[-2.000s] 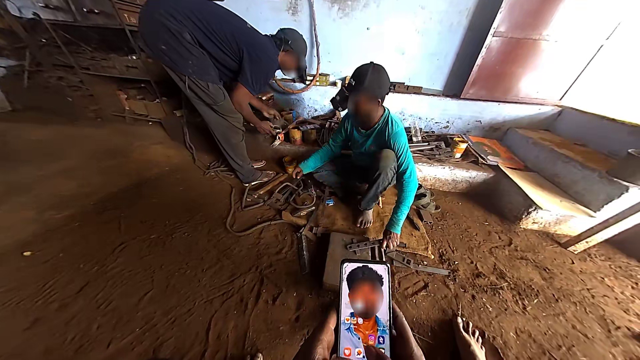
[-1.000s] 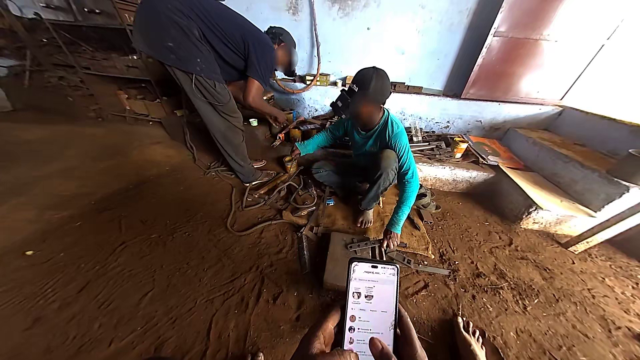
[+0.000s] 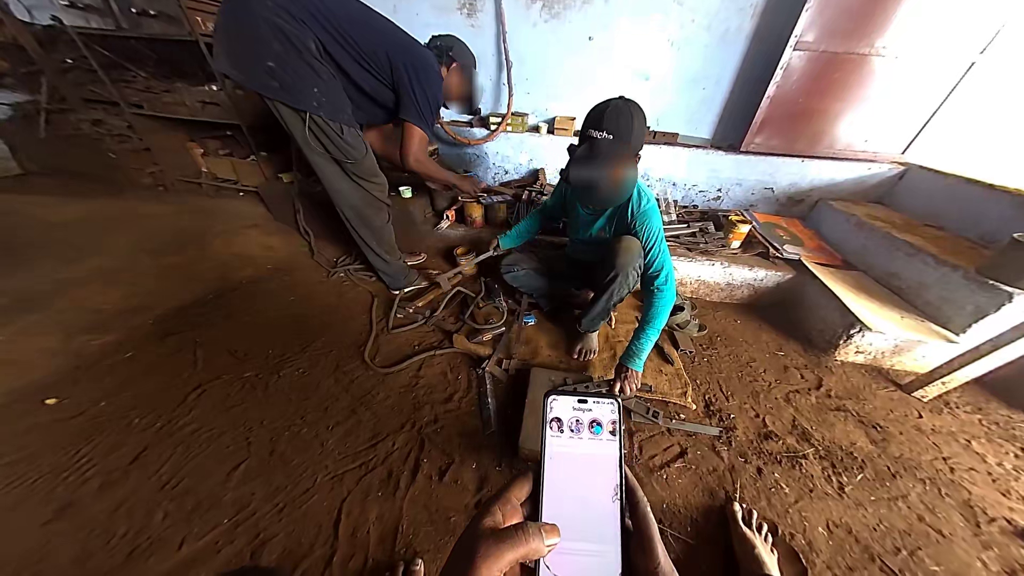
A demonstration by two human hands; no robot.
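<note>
A smartphone [image 3: 582,488] with a lit, mostly white screen stands upright at the bottom centre. My left hand [image 3: 500,532] grips its left edge, the thumb lying over the screen's edge. Along the right edge, my right hand [image 3: 646,528] holds the phone too; its fingers are mostly hidden. Just beyond the phone's top, a seated person in a teal shirt [image 3: 656,280] rests one hand on flat metal bars [image 3: 672,422] over a stone block [image 3: 532,416]. That person's other hand holds a hammer [image 3: 460,274].
Another person in dark clothes [image 3: 336,72] bends over cans and tools by the wall. Cables [image 3: 372,332] coil on the dirt floor left of the seated person. Concrete steps [image 3: 912,280] rise at the right. A bare foot [image 3: 752,540] is at the lower right.
The phone's screen has changed from icons to a list and then to a mostly white page. The seated person's far hand now holds up a hammer. The bending person's arms have shifted right.
</note>
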